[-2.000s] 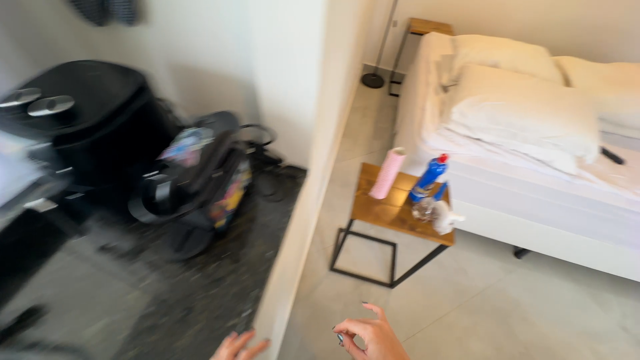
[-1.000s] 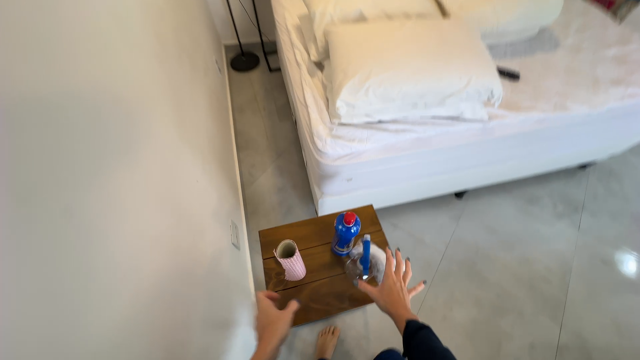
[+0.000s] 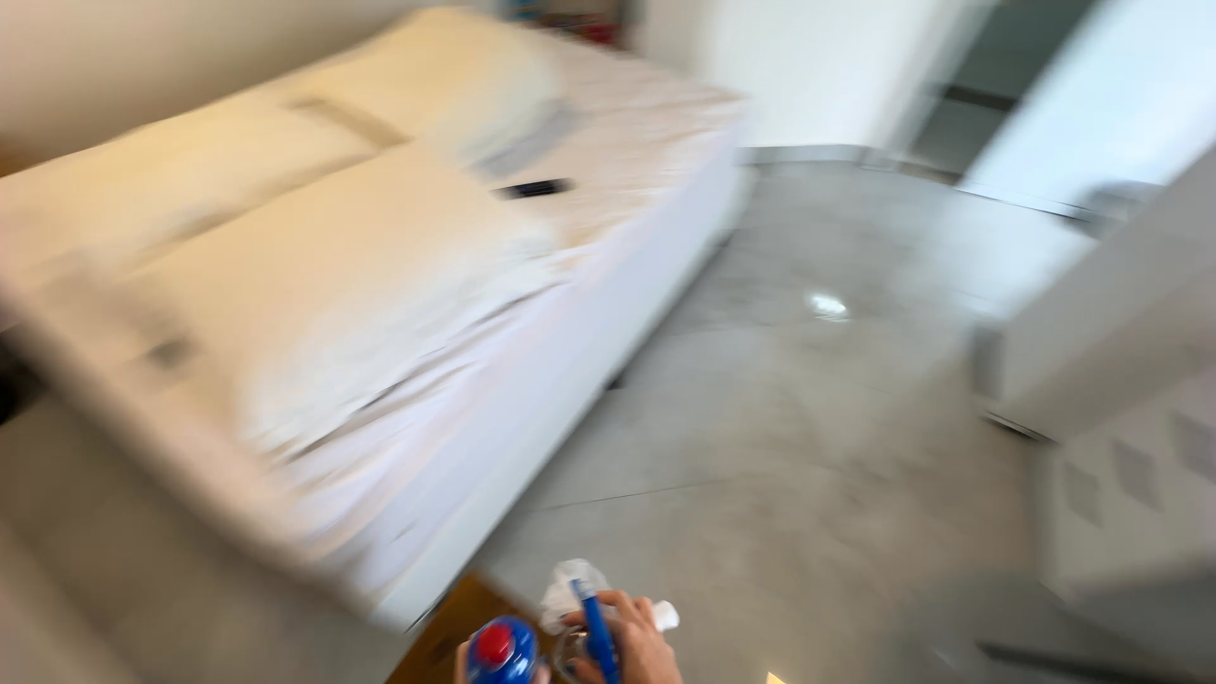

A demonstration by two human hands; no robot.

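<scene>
At the bottom edge, a blue bottle with a red cap (image 3: 499,650) is in my left hand (image 3: 463,662), whose fingers show on both sides of it. Just right of it, my right hand (image 3: 638,638) is closed around a clear item with a blue part (image 3: 597,627), perhaps a spray bottle; blur hides its exact kind. A crumpled whitish plastic or cloth (image 3: 572,591) and a small white piece show beside those fingers. Part of the wooden side table (image 3: 456,622) lies beneath and to the left. The pink striped cylinder is not in view.
The bed (image 3: 475,484) with white pillows (image 3: 351,285) fills the left, a dark remote control (image 3: 535,188) lying on it. Grey tiled floor (image 3: 741,427) runs along its side. A white piece of furniture (image 3: 1130,494) stands at the right, near a doorway farther back.
Both hands were apart with fingers spread above the table; now the left holds the blue bottle and the right holds the clear item with the blue part. The view has swung right.
</scene>
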